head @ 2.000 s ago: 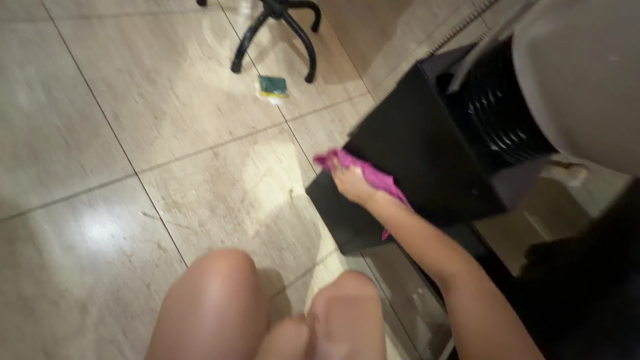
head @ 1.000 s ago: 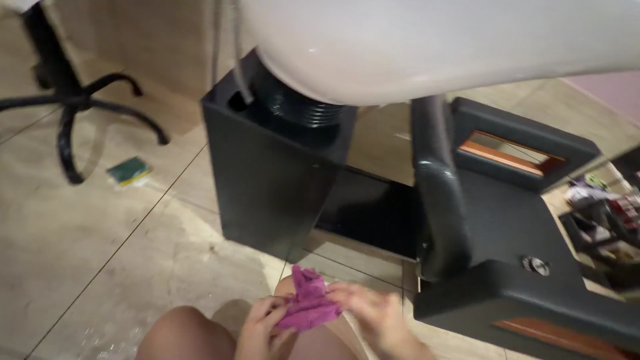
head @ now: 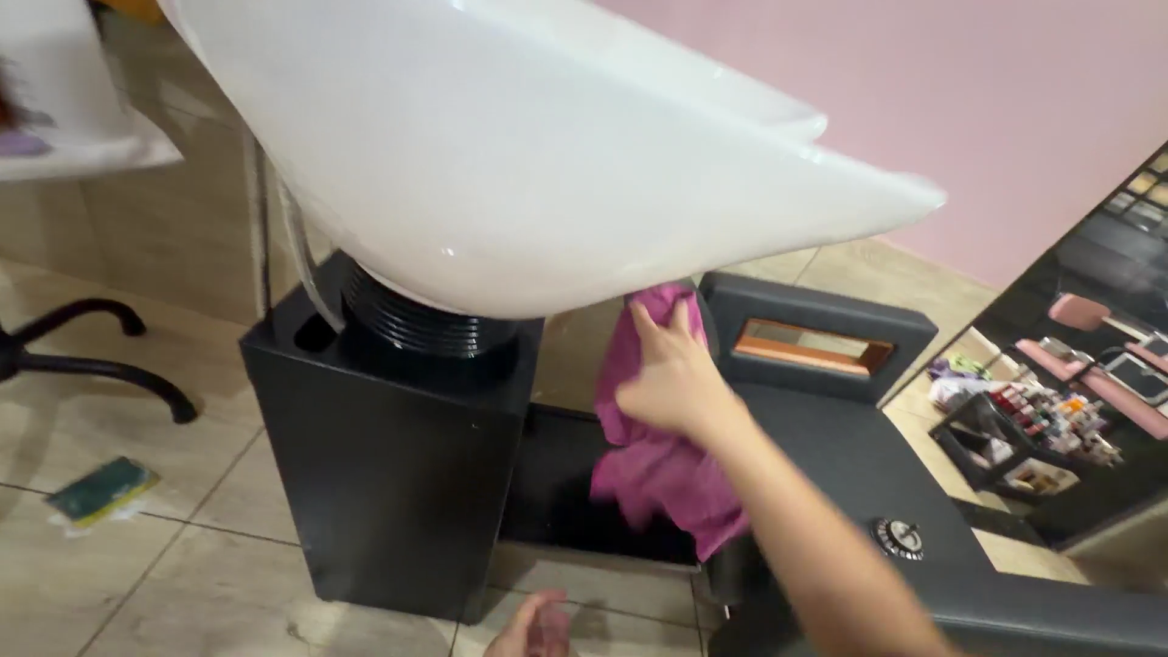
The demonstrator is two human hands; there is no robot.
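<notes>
My right hand (head: 671, 370) grips a magenta cloth (head: 671, 474) against the upper back of the black salon chair (head: 821, 447), just below the rim of the white shampoo basin (head: 547, 164). The cloth's lower part hangs over the black base plate (head: 584, 493). Low in the view is my left hand (head: 537, 625), partly cut off by the bottom edge, with nothing seen in it. To its upper left stands the black pedestal cabinet (head: 392, 474), joined to the basin by a ribbed black collar (head: 429, 319).
A green and yellow sponge (head: 105, 493) lies on the tiled floor at the left, near the black stool base (head: 100, 365). Hoses (head: 301, 255) run beside the pedestal. At the right, a mirror (head: 1077, 365) shows a cart of bottles. The chair's armrest (head: 821, 338) has a wood inset.
One second ago both hands were at the cloth above my knees; now my right hand has carried it up to the chair back and my left is off it. The view has swung right.
</notes>
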